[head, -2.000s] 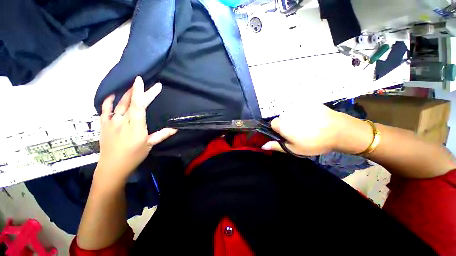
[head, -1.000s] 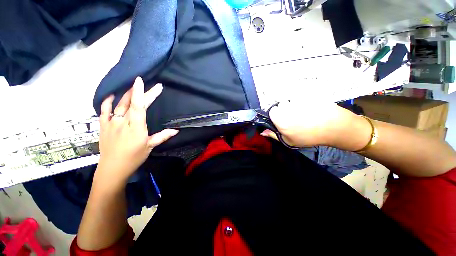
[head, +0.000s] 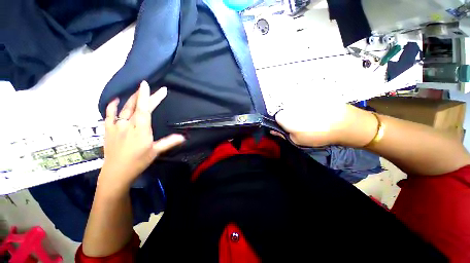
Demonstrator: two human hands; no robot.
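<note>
A dark navy garment panel (head: 206, 77) lies over the front edge of the white table, with a bluish folded part (head: 150, 51) at its left. My left hand (head: 131, 131) lies flat on the panel's left side, fingers spread, thumb pointing right near the shears' tips. My right hand (head: 322, 120) holds the tailor's shears (head: 221, 121) by the black handles. The long blades point left across the panel near its front edge and look nearly closed. Whether cloth is between them cannot be told.
Heaped navy cloth (head: 46, 38) lies at the back left. A green-handled tool (head: 390, 54) and dark scraps (head: 404, 62) lie at the right of the white table (head: 304, 74). A cardboard box (head: 427, 113) stands at right, crumpled cloth (head: 350, 162) below, a red plastic item (head: 28, 245) at lower left.
The shears have turned on edge and their blades show narrower than a second ago. My right hand has shifted slightly. My left hand has stayed almost in place.
</note>
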